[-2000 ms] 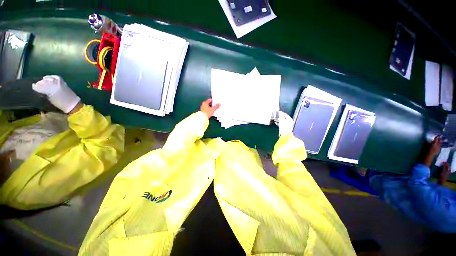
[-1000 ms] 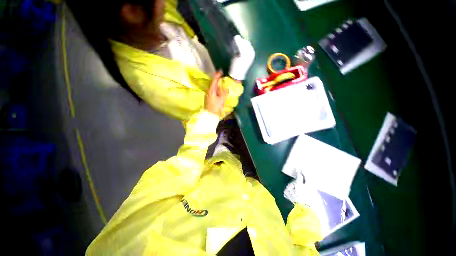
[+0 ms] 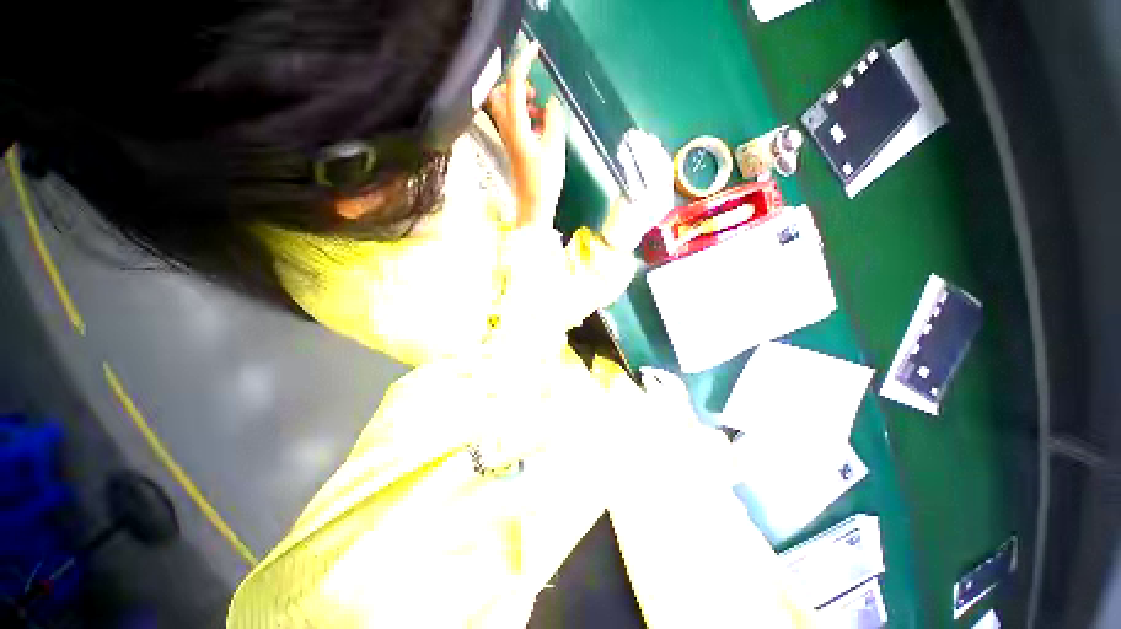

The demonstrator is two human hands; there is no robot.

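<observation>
My left hand (image 3: 531,154), bare, reaches up beside the near edge of a dark cover (image 3: 588,92) in front of the neighbouring person. Its fingers are spread and hold nothing that I can see; contact with the cover is unclear. My right hand (image 3: 670,396), in a white glove, is low by the bench edge, overexposed and partly lost against my sleeve. White sheets (image 3: 805,391) lie just beyond it, overlapping a pale cover (image 3: 805,479). A stack of covers with white separators (image 3: 744,289) lies further up the bench.
A person's dark hair (image 3: 246,111) fills the upper left; their white-gloved hand (image 3: 642,184) is at the dark cover. A red holder (image 3: 713,224), a tape roll (image 3: 703,166) and a small bottle (image 3: 772,151) stand by the stack. Dark covers lie on the conveyor (image 3: 867,295).
The view has shifted closer to the neighbouring person, whose head now covers the upper left. My left hand has moved from their sleeve up to the dark cover. My right hand has moved off the white sheets.
</observation>
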